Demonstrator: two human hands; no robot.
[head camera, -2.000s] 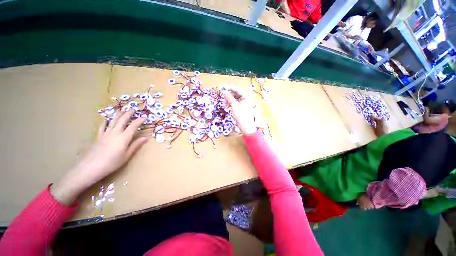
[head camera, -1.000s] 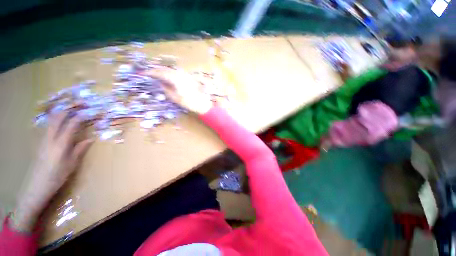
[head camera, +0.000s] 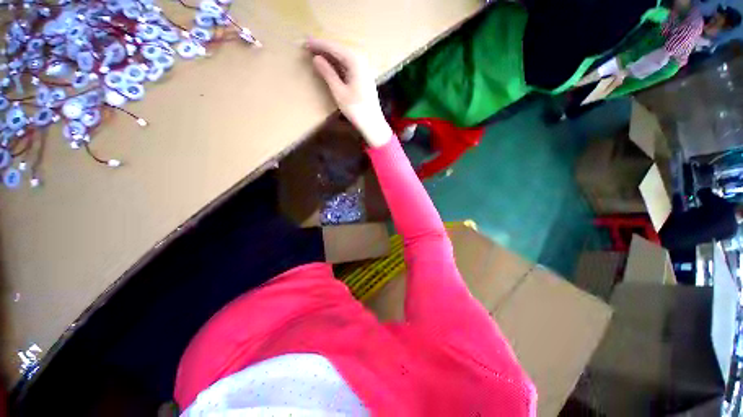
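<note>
A tangled pile of wired discs (head camera: 114, 65), white-grey with dark rings and thin red-brown leads, lies on the tan bench (head camera: 204, 122) at the upper left. A few leads with tiny white plugs stick out from it. My right hand (head camera: 346, 77) is at the bench's front edge, right of the pile and apart from it, with thumb and fingers apart and nothing visible in it. My left hand is not in view. A little cluster of small white parts (head camera: 29, 357) lies on the bench at the lower left.
A small carton with a silvery heap (head camera: 342, 208) is below the bench. A large carton (head camera: 529, 313) stands by a yellow crate (head camera: 376, 275). A red stool (head camera: 448, 142) and a person in green (head camera: 472, 69) are on the right. More open cartons (head camera: 619, 171) stand further right.
The view has swung right and down. My right hand has left the disc pile and moved to the bench's front edge. My left hand has gone out of the picture.
</note>
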